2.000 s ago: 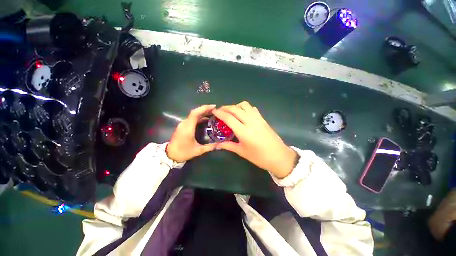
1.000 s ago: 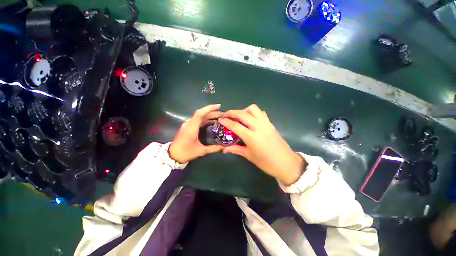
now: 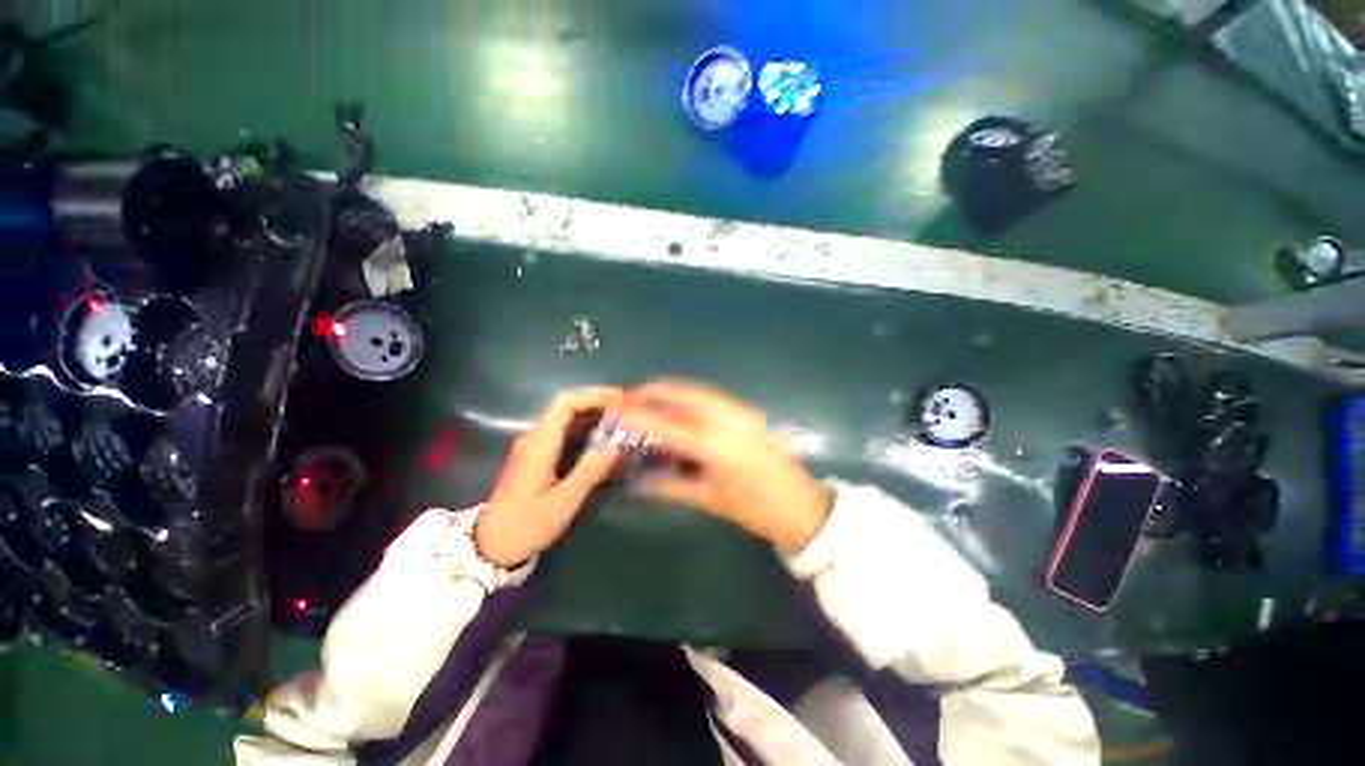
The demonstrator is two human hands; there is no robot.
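Observation:
My left hand (image 3: 542, 476) and my right hand (image 3: 726, 457) meet over the middle of the dark green bench. Between them they hold a partly assembled unit (image 3: 636, 445), dark and round with a shiny component-covered face. My left fingers curve around its left side. My right fingers lie over its top and right side and are blurred, so most of the unit is hidden. A small cluster of loose hardware (image 3: 581, 334) lies on the bench beyond the hands. A pale end cap (image 3: 954, 415) lies to the right.
Glossy black blister tray (image 3: 105, 509) at left, with lit end caps on and beside it. Whitish rail (image 3: 808, 258) crosses behind the bench. On the belt stand a blue-lit unit (image 3: 788, 90) and dark parts (image 3: 1006, 165). Pink-edged smartphone (image 3: 1105, 530) and black rings (image 3: 1228, 479) lie right.
The unit in my hands shows no red glow now and is more covered by my blurred right fingers. The blue-lit unit and dark parts on the belt have moved left.

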